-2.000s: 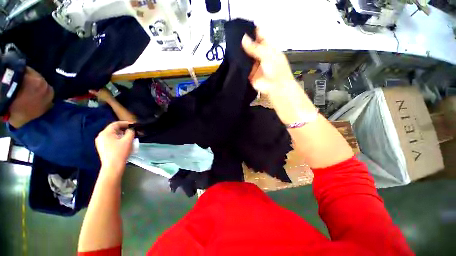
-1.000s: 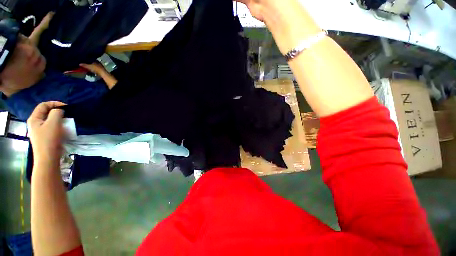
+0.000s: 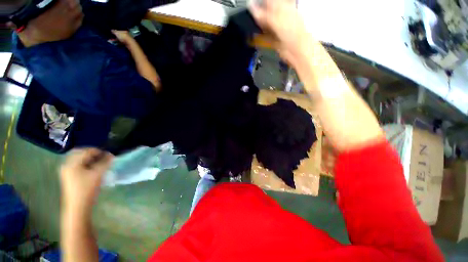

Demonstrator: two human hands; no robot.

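A large black fabric piece [image 3: 205, 97] hangs spread in the air between my hands. My left hand [image 3: 84, 171] grips its lower left corner and is blurred. My right hand [image 3: 272, 23] grips its upper end near the table edge and is also blurred. A pale aqua fabric piece [image 3: 138, 165] hangs beside and below my left hand; whether that hand also holds it cannot be told. More black fabric pieces [image 3: 285, 135] lie in a heap on a brown carton [image 3: 306, 176] in front of me.
A person in dark blue [image 3: 87, 66] sits at the left by a white tabletop [image 3: 359, 25]. A dark floor bin [image 3: 28, 123] holds light cloth. A printed cardboard carton [image 3: 425, 174] stands at the right. Blue and dark containers show at the lower left. A machine [image 3: 436, 30] is at the upper right.
My left hand has moved right and down, and my right hand shows lower in the view. The black fabric is still held between them. The dark floor bin shows more fully.
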